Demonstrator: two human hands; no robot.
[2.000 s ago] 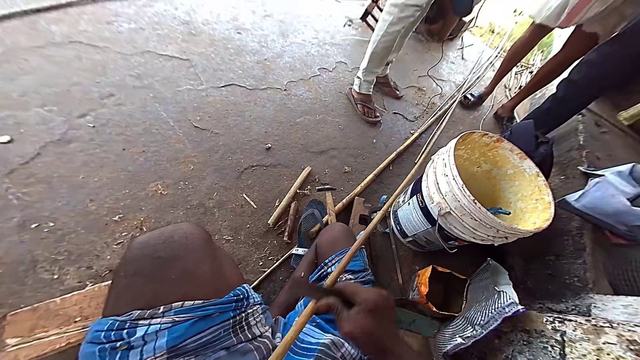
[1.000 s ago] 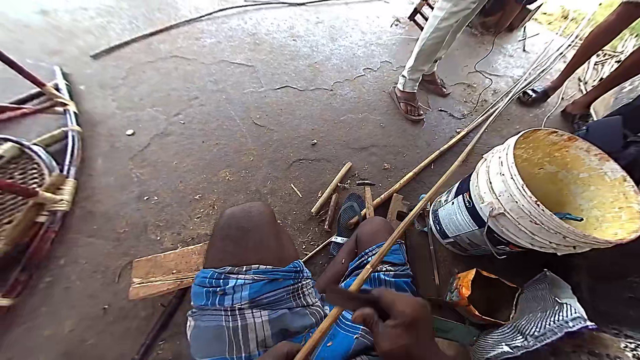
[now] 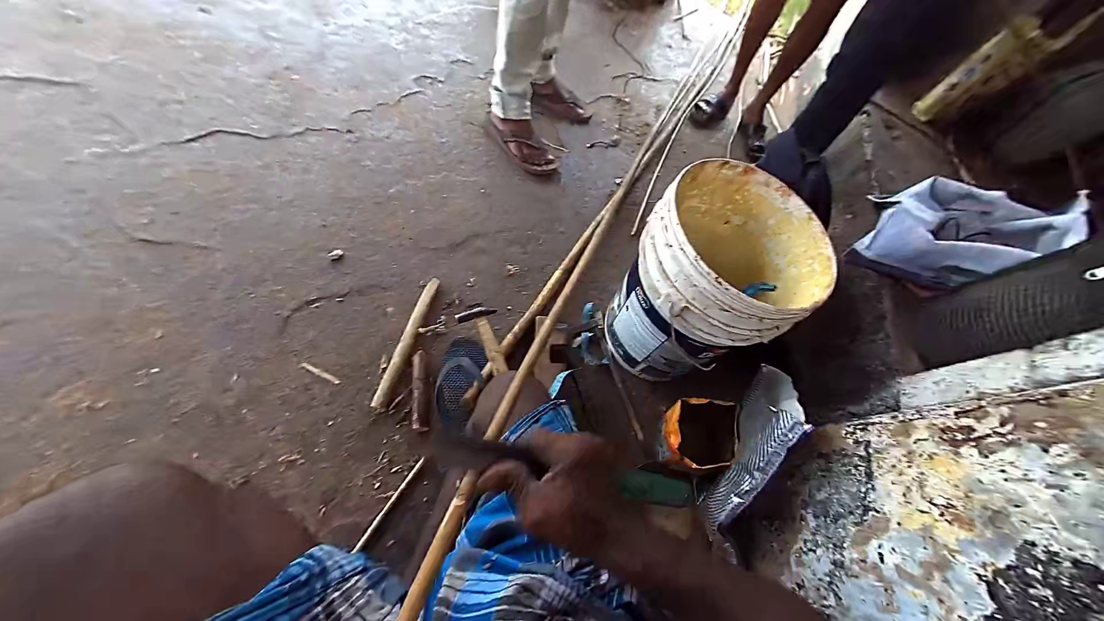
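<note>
My right hand (image 3: 565, 487) is closed around a dark, blurred tool (image 3: 487, 453), probably a knife, which lies across a long cane pole (image 3: 448, 526). The pole slants from the bottom edge over my lap, past my bent knee, toward the upper right. Its lower end is out of frame. My left hand is not in view. A blue checked cloth (image 3: 509, 539) covers my lap. Beyond my knee, a small hammer (image 3: 492, 343) with a wooden handle lies beside a sandal (image 3: 460, 379), with short wood pieces (image 3: 405, 345) to their left.
A white plastic bucket (image 3: 662, 276) tilts right of the pole, near an orange-edged open bag (image 3: 673, 431). More canes (image 3: 668, 129) stretch toward the top. Two people's legs (image 3: 517, 69) (image 3: 789, 52) stand there. A paint-stained slab (image 3: 966, 509) and grey cloth (image 3: 992, 224) are at right.
The view has swung right, and the cane-woven frame seen at left one second ago is out of sight. My right hand still holds the dark tool at the pole.
</note>
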